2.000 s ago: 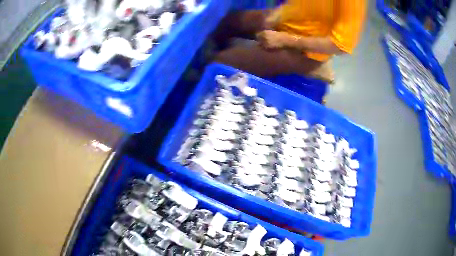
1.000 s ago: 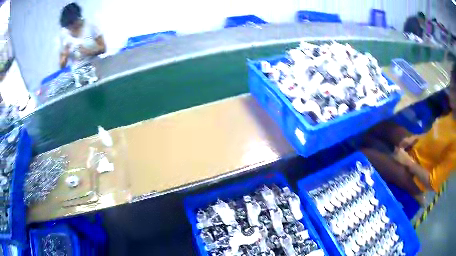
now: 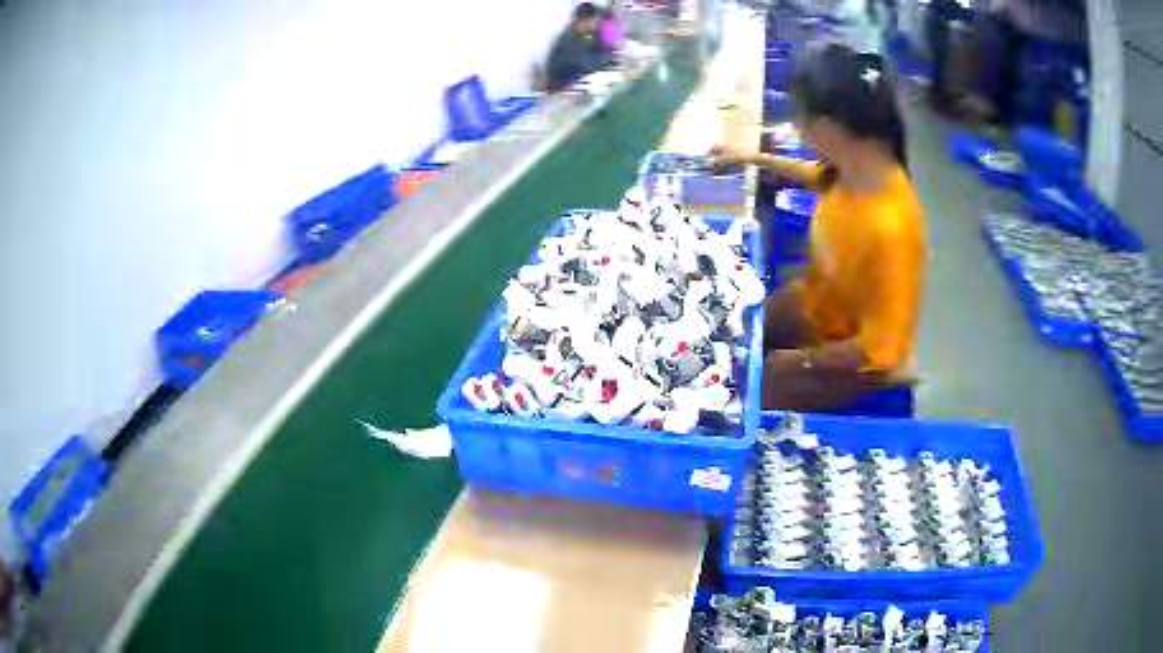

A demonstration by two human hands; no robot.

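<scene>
Neither of my hands is in the picture. Nearest in front, a blue crate [image 3: 593, 462] stands on the tan cardboard-covered bench [image 3: 542, 574], heaped above its rim with white-and-metal mechanism subassemblies [image 3: 625, 313], some with red tips. To its right and lower, a second blue crate [image 3: 880, 586] holds subassemblies [image 3: 893, 510] in neat rows. A third crate, cut off by the bottom edge, holds more subassemblies [image 3: 829, 631].
A green conveyor belt [image 3: 293, 510] runs along the left, with a white limp strip [image 3: 415, 440] on it. A person in orange [image 3: 874, 268] sits beyond the crate. Blue crates stand left [image 3: 338, 211] and on the right floor [image 3: 1059, 287].
The view has swung from the crates to the bench's left part, then right along the line. The wire pile and squeeze bottle seen earlier are out of view. The seated person's arm now reaches toward the bench.
</scene>
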